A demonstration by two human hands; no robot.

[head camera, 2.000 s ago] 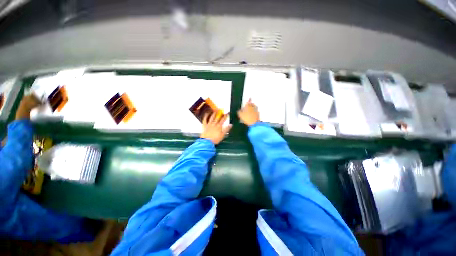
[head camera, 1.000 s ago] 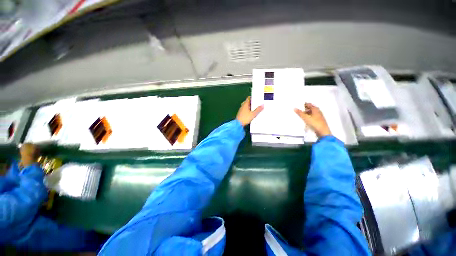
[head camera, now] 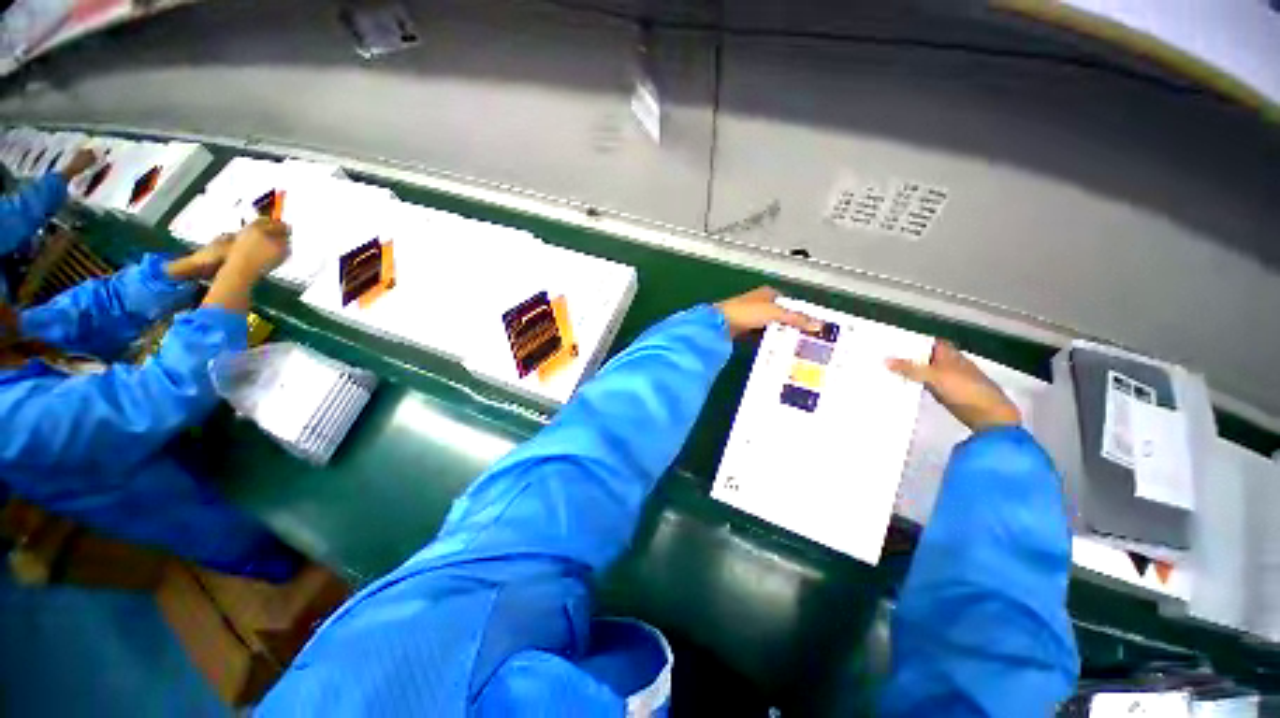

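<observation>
A white retail box (head camera: pixel 842 449) lies back side up in front of me, tilted in view, with a short row of dark, purple and yellow squares near its upper left. My left hand (head camera: pixel 769 314) holds its upper left corner, with fingers on the face near the squares. My right hand (head camera: pixel 963 384) holds its upper right edge, thumb on the face. The box's lower end reaches over the green belt. Whether another box part lies beneath it is hidden.
White boxes (head camera: pixel 463 288) with dark and orange pictures line the green belt (head camera: pixel 407 456) leftward. White packets (head camera: pixel 302 400) lie by a co-worker in blue, whose hands touch a box. A bagged grey tablet (head camera: pixel 1109 491) lies on boxes at right. A grey panel (head camera: pixel 786 140) stands behind.
The view has swung left. The white box, which stood squarely before me, now appears slanted and lower, with both hands nearer its top corners. The co-worker's hands are now at a box.
</observation>
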